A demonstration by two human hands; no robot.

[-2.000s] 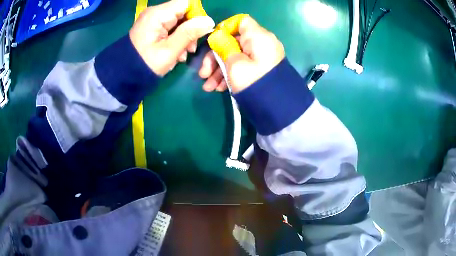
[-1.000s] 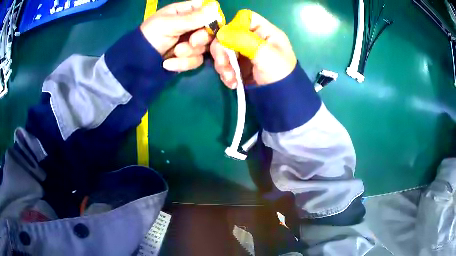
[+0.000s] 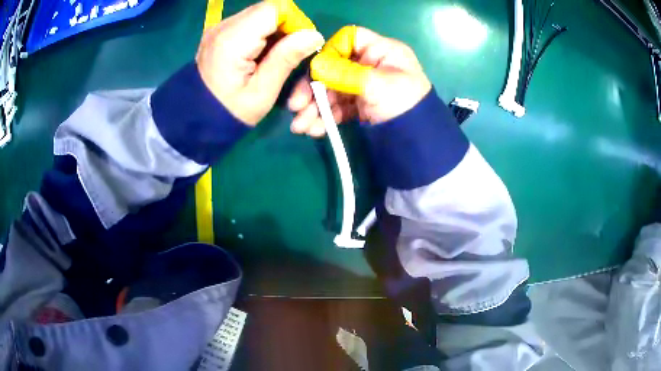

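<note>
A white sleeved wire harness hangs down from my right hand, with its white multi-pin connector at the lower end over the green bench. My right thumb and forefinger, in yellow finger cots, pinch its upper end. My left hand is beside it at the upper middle, forefinger in a yellow cot, thumb and forefinger closed together close to the right fingertips. What the left fingertips hold is too small and hidden to tell.
A blue housing tray with small white blocks is at the upper left, beside white strips at the left edge. Another harness with black wires lies upper right. A black-and-white connector end shows by my right sleeve. A yellow line crosses the bench.
My left hand has turned so its thumb and forefinger meet near the right fingertips; the dark connector end seen between them a second ago is hidden. The harness's lower end has shifted slightly down.
</note>
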